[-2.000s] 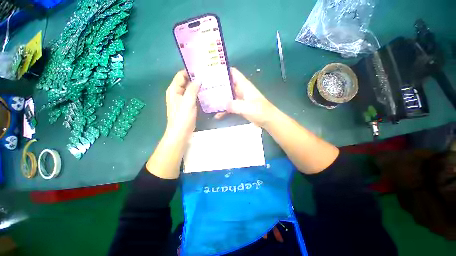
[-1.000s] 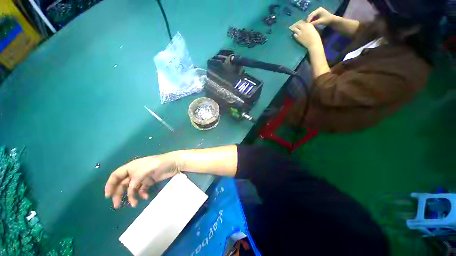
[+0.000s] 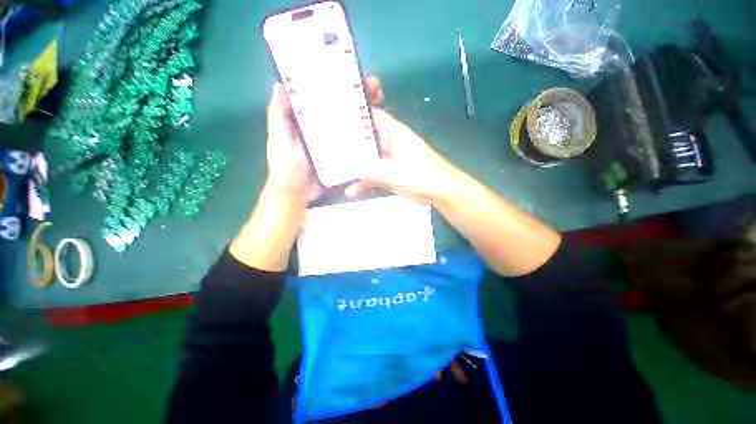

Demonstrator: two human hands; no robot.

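Observation:
A smartphone (image 3: pixel 323 95) with a bright, lit screen is held upright above the green bench, in the upper middle of the view. My left hand (image 3: pixel 288 153) holds it from its left side and lower left edge. My right hand (image 3: pixel 402 157) holds it at its right side and lower right corner, with fingertips showing behind the right edge. The screen text is too washed out to read. A flat white block (image 3: pixel 367 238) lies below my hands at the bench edge.
Green PCB panels (image 3: pixel 137 99) heap at left, beside tape rolls (image 3: pixel 73 262). A thin silver tool (image 3: pixel 465 74), a round tin (image 3: pixel 554 126), a clear bag (image 3: pixel 564 33) and a black soldering station (image 3: pixel 655 124) are right. A blue apron (image 3: pixel 390 331) spreads below the block.
One second ago the view was turned right, with one empty hand over the bench and a person in brown visible. Now both hands hold the phone, slightly further up-left than two seconds ago.

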